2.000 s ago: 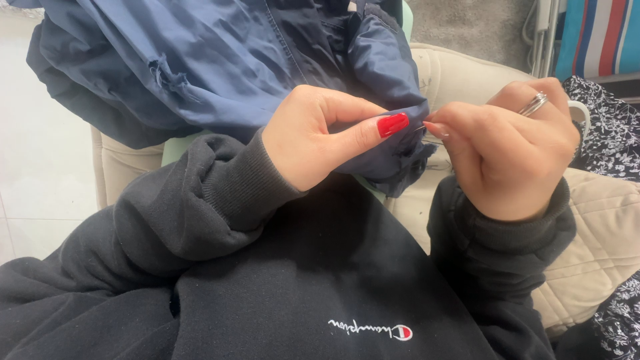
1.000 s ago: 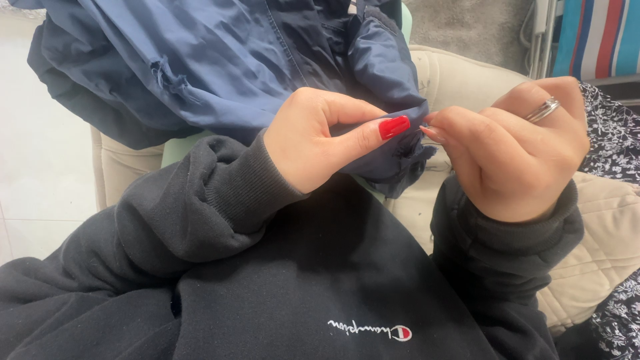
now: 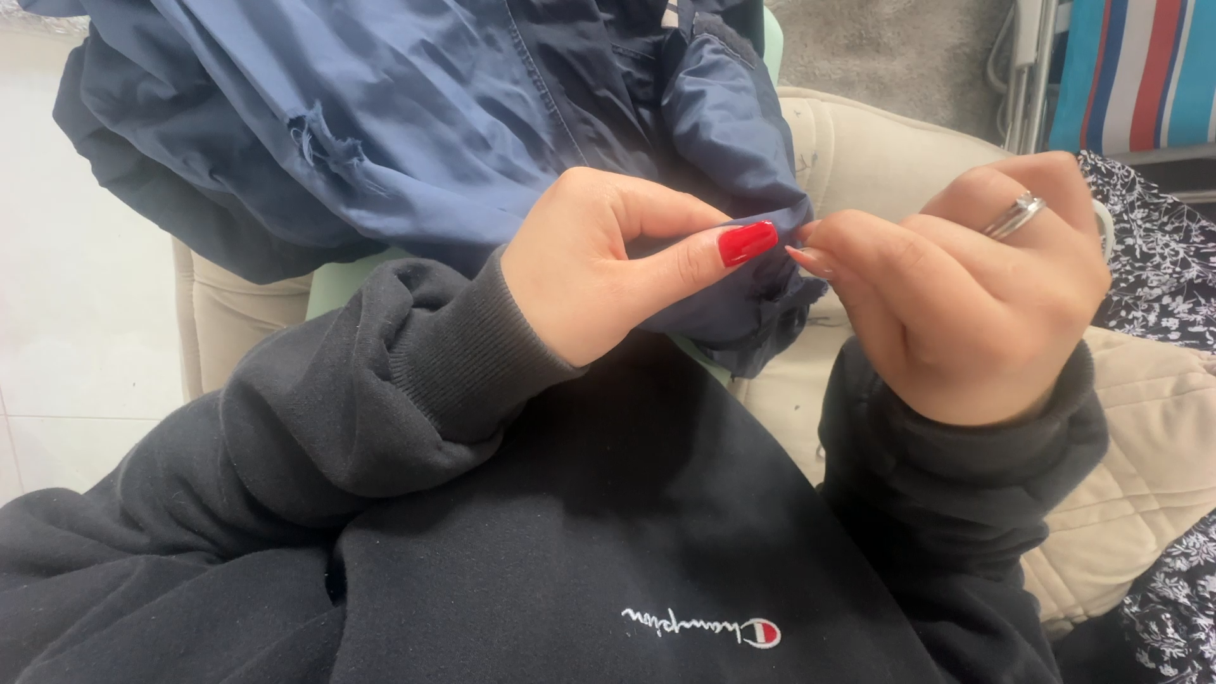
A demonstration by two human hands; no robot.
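Note:
A blue and navy fabric garment is bunched at the top of the head view, with a frayed tear on its left part. My left hand pinches a fold of it between thumb and fingers; the thumb has a red nail. Right beside that fold, my right hand, with a ring on one finger, has its thumb and index finger pinched close at the cloth's edge. Whether a needle or thread lies between those fingertips is too small to tell. Below them the garment's end looks ragged and dark.
Under the garment are a pale green surface and a beige padded cushion. Black-and-white patterned fabric lies at right, below a striped chair fabric on a metal frame. A grey rug and pale floor tiles show beyond.
My right hand has shifted slightly to the right compared with two seconds ago, its fingertips still near the fold. My left hand keeps its pinch on the cloth.

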